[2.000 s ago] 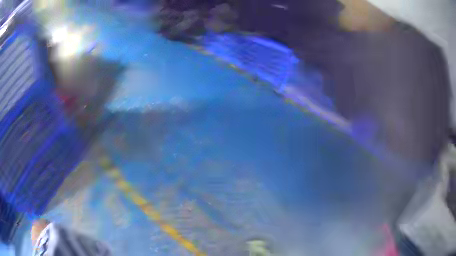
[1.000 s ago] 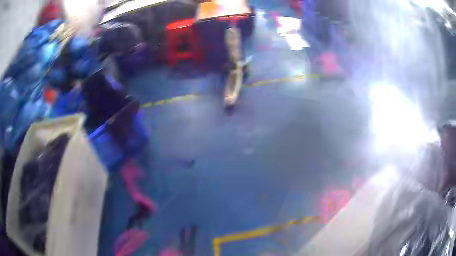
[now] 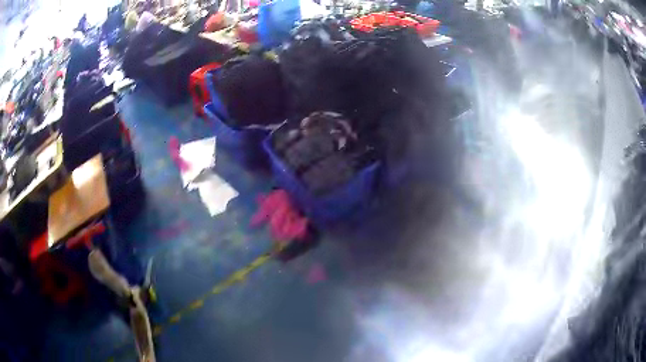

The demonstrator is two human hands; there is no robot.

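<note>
Neither of my hands is in the picture. A blue plastic crate (image 3: 340, 201) stands on the floor ahead, filled with dark cloth (image 3: 322, 159). A second blue crate (image 3: 230, 133) behind it to the left also holds dark cloth. A large dark heap of cloth (image 3: 375, 85) lies behind and to the right of them. A pink tangle (image 3: 282, 215) lies on the floor against the nearer crate.
White sheets (image 3: 214, 191) lie on the blue floor left of the crates. A red stool (image 3: 57, 272) with a brown board (image 3: 79, 201) stands at left. Sewing benches run along the left. A shallow orange-red basket (image 3: 393, 23) is at the back. Blurred whitish glare fills the right.
The view has swung to other parts of the workshop. The white bin at left has gone out of view, the red stool now shows at lower left, and the filled blue crates have come into view.
</note>
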